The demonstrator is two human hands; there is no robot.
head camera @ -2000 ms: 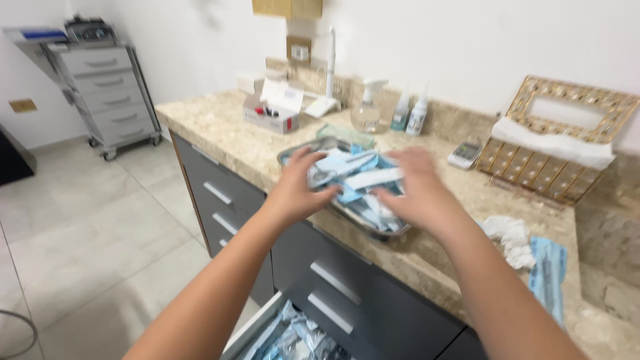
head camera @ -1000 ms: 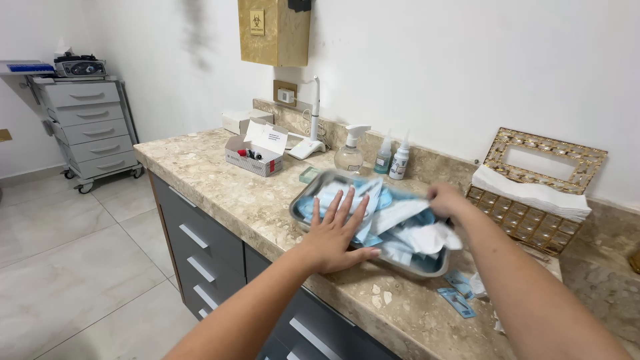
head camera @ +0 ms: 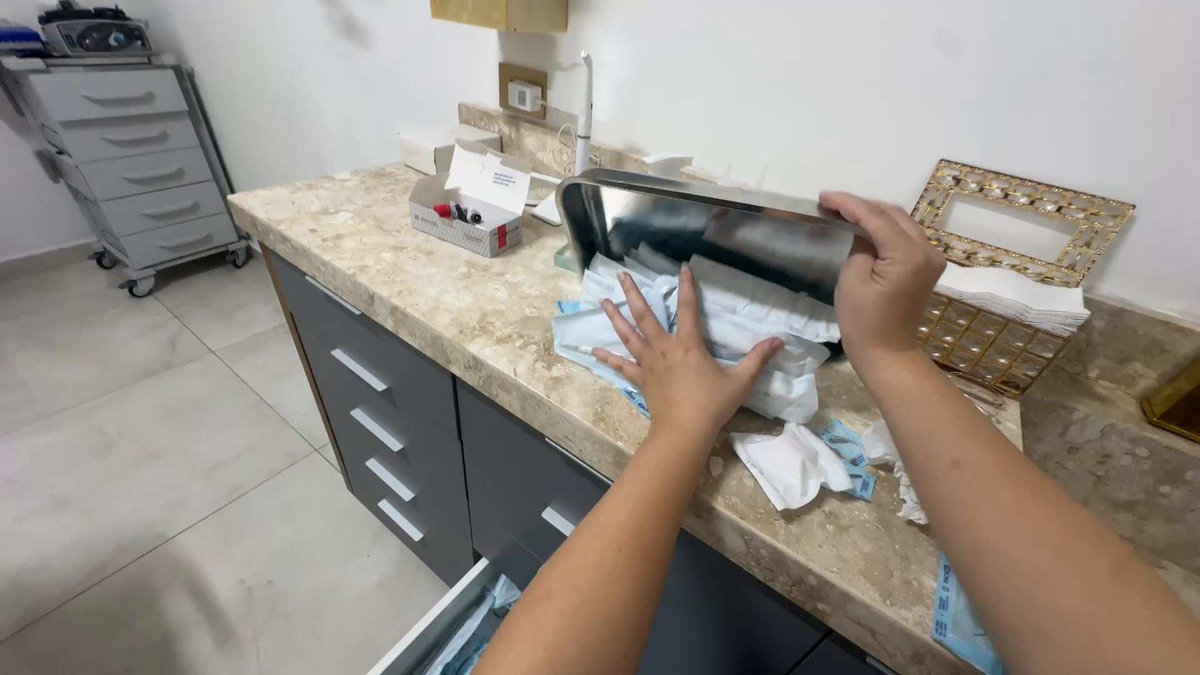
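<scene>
My right hand (head camera: 886,267) grips the right end of a shiny metal tray (head camera: 647,220), which stands tilted up on its side on the stone counter, its inside facing me. My left hand (head camera: 680,361) lies with spread fingers on a heap of white and blue paper-and-film pouches (head camera: 600,333) at the tray's lower edge. The bottom of the tray's rim is hidden behind the pouches. A crumpled white pouch (head camera: 792,464) and blue torn pieces (head camera: 850,455) lie on the counter in front of the right arm.
An opened white carton (head camera: 469,230) with small red and black items stands left of the tray. A gold tissue holder (head camera: 994,337) with white towels is at the right. Below the counter, a drawer (head camera: 441,623) holding blue pouches stands pulled out. A wheeled drawer cart (head camera: 141,159) is far left.
The tray, lying flat with pouches inside one second ago, is now tipped up and its pouches are at its lower edge. My right hand has moved to the tray's end.
</scene>
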